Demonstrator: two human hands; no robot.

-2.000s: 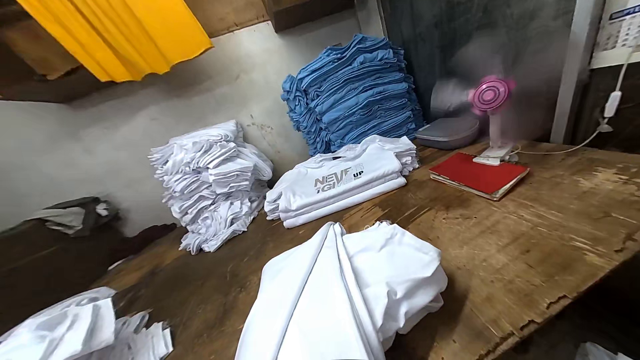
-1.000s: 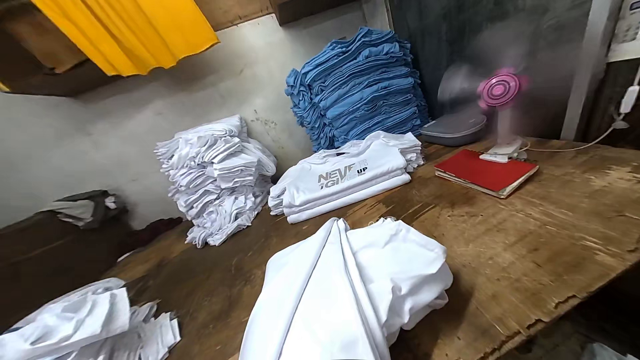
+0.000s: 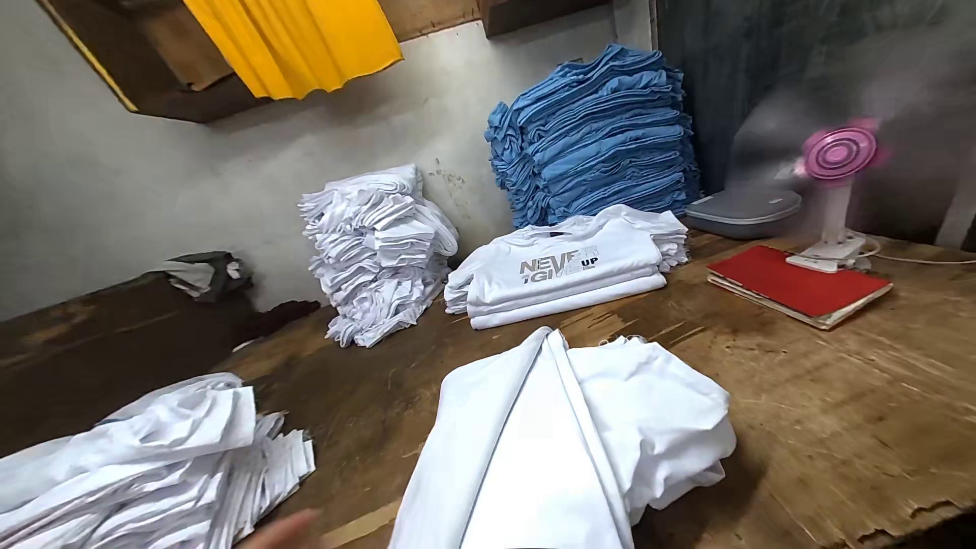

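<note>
At the bottom edge, a blurred bit of my left hand shows beside a pile of folded white fabric; the rest of it is cut off, so whether it holds anything cannot be told. My right hand is out of view. A white cloth piece with long folds lies in front of me, a bunched white part at its right. Behind it sit stacked folded white T-shirts, the top one bearing grey and black print.
On the wooden table stand a tall white fabric stack, a blue fabric stack, a grey lidded container and a red-covered book under a running pink-and-white fan. Yellow cloth hangs from a shelf above.
Part of my left hand has come into view at the bottom edge, near the white pile. The cloth pieces and stacks on the table have stayed put.
</note>
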